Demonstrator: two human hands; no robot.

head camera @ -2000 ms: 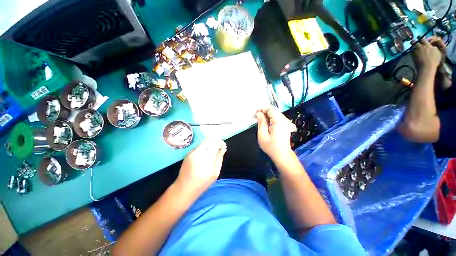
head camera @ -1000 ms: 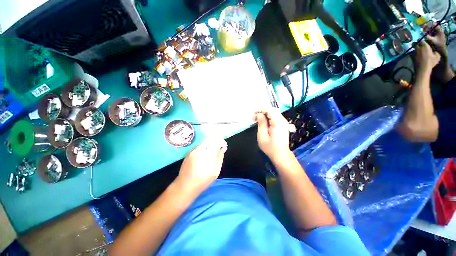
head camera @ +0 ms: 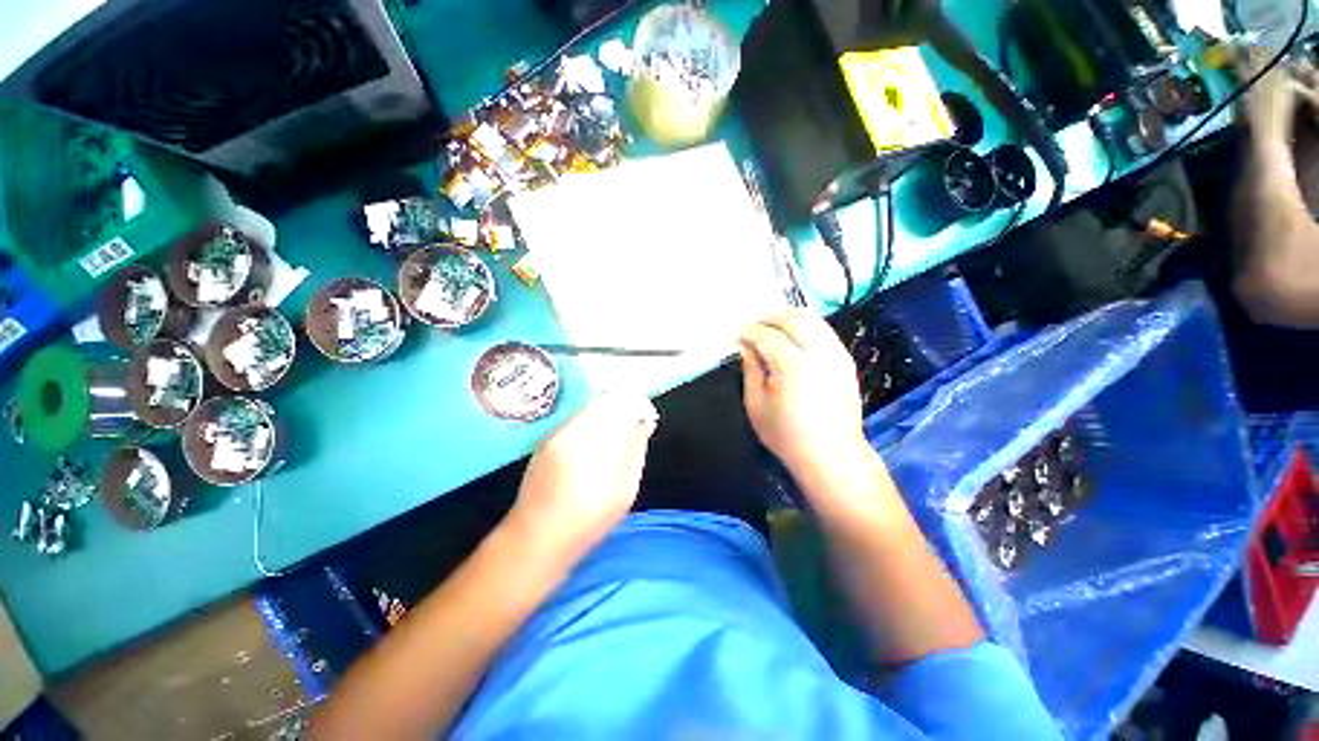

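My left hand [head camera: 586, 460] is at the bench's front edge, fingers curled together near the white sheet's lower corner; anything between the fingertips is too small to tell. My right hand [head camera: 786, 379] is at the sheet's right front corner, fingers bent in; its fingertips are bright and I cannot tell what they hold. The white sheet [head camera: 658, 253] lies before me. A thin dark stick [head camera: 615, 350] lies across its lower left part, beside a single round housing [head camera: 515, 382] with pale and dark parts inside.
Several round housings [head camera: 250, 346] cluster at left beside a green roll [head camera: 54, 403]. Small components [head camera: 528, 145] and a round tub [head camera: 681, 75] are behind the sheet. A black box [head camera: 825, 109] stands behind right. A plastic-lined blue crate [head camera: 1107, 492] is at right, near another person's arm [head camera: 1273, 217].
My right hand's fingers have curled in slightly. My left hand is nearly unmoved. The other person's arm has moved toward the right edge.
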